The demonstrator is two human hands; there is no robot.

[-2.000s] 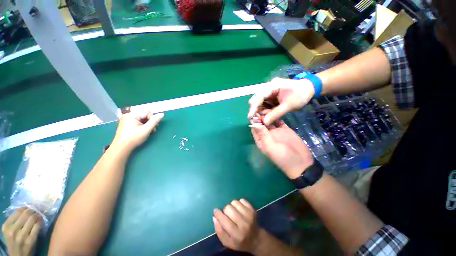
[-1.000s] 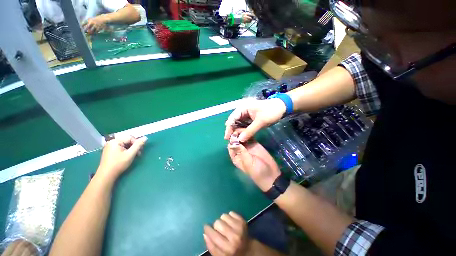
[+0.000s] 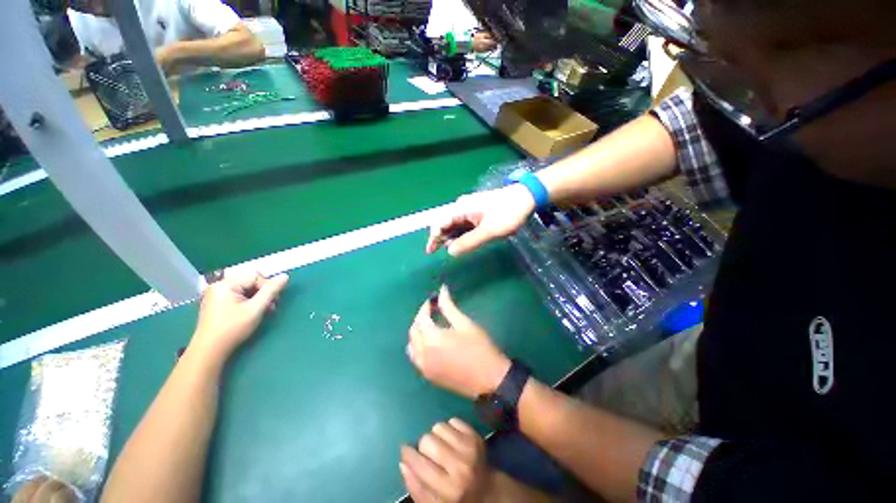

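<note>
My left hand (image 3: 236,307) rests on the green mat by the white strip, fingers bent; a small dark bit (image 3: 214,277) shows at its fingertips, and I cannot tell if it is held. My right hand (image 3: 447,464) is loosely curled at the bench's near edge, with nothing visible in it. A little pile of tiny pale fittings (image 3: 332,327) lies mid-bench. Another person's hand with a blue wristband (image 3: 481,221) has something dark in its fingers. That person's other hand (image 3: 457,352), with a black watch, pinches a small dark component (image 3: 435,303).
A clear bag of whitish parts (image 3: 74,403) lies left, with part of another hand (image 3: 44,490) on its lower end. Trays of black parts (image 3: 629,257) and an open cardboard box (image 3: 546,126) are at right. A pale post (image 3: 108,187) stands left. A red-green bin (image 3: 344,83) is beyond.
The view has swung right and tilted. The other person's hands, together before, have moved apart; the watch hand is lower and nearer. My hands stay in place on the bench.
</note>
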